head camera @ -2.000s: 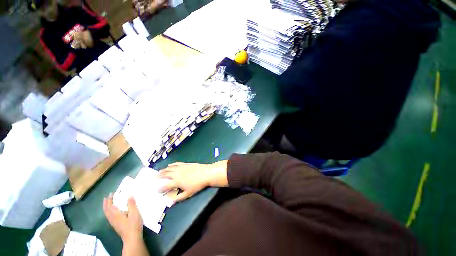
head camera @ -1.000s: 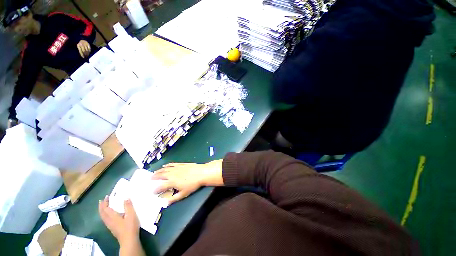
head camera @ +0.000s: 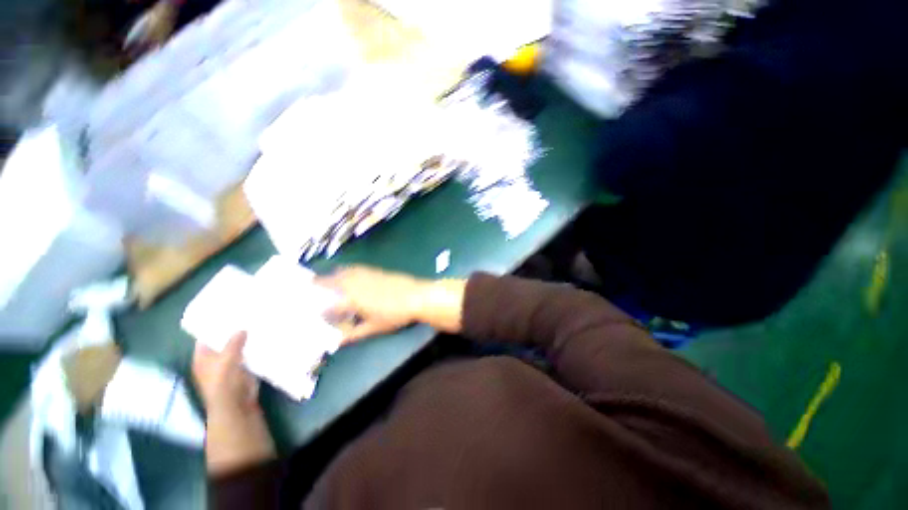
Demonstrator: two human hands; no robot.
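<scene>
A flat white carton blank lies at the table's near edge, with a notched lower right end. My left hand holds its left lower side, thumb on top. My right hand holds its right side, the fingertips partly hidden. The picture is blurred, so I cannot tell whether it is one blank or several. A fanned pile of carton blanks lies just beyond, with brown stepped edges.
Blurred white boxes stand in rows on a tan board. Shiny packets lie right of the blanks. Torn paper and a large white block are at left. A person in dark clothing sits at right.
The view has shifted and blurred. Both hands and the blank sit higher in the picture, and more torn paper shows at lower left. My hands keep their hold on the blank.
</scene>
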